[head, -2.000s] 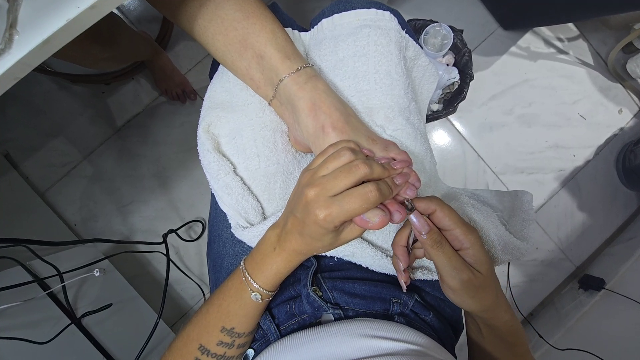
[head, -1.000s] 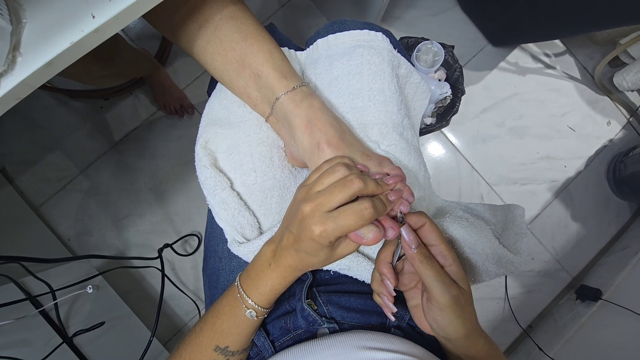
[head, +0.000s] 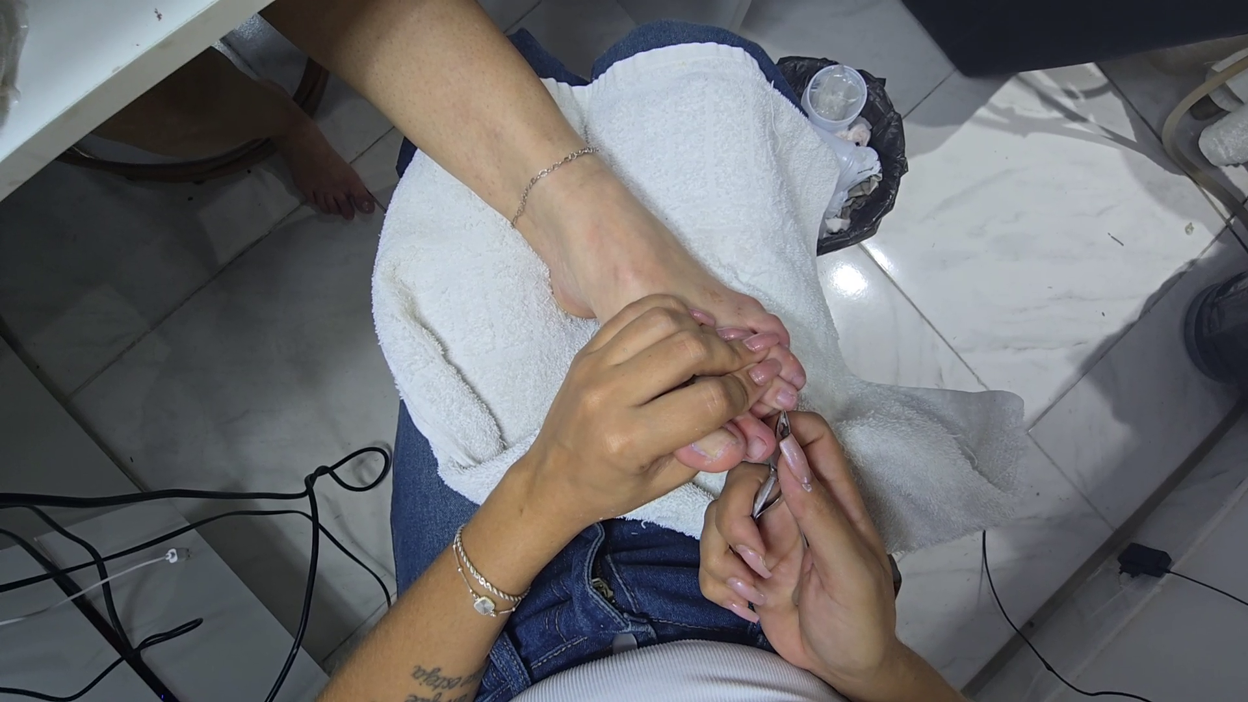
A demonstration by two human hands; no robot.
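Another person's bare foot (head: 624,244), with a thin chain anklet (head: 551,175), rests on a white terry towel (head: 468,292) over my jeans-covered lap. My left hand (head: 643,400) is wrapped over the toes, its fingertips holding them near the smaller toes, with the big toe showing below. Metal cuticle nippers (head: 767,492) sit in my right hand (head: 809,536), thumb and fingers around the handles. The tip of the nippers touches or nearly touches a toe beside the big toe; exact contact is hidden by my fingers.
A black-lined waste bin (head: 882,210) holding a clear plastic cup (head: 836,96) and crumpled waste stands beyond the towel. Black cables (head: 312,487) hang at the lower left. A white tabletop edge (head: 117,78) juts in at upper left, above the person's other foot (head: 327,171).
Both hands keep working at the toes with little movement. The nippers' tip stays close to the toes, and the fingers of my right hand have shifted slightly around the handles.
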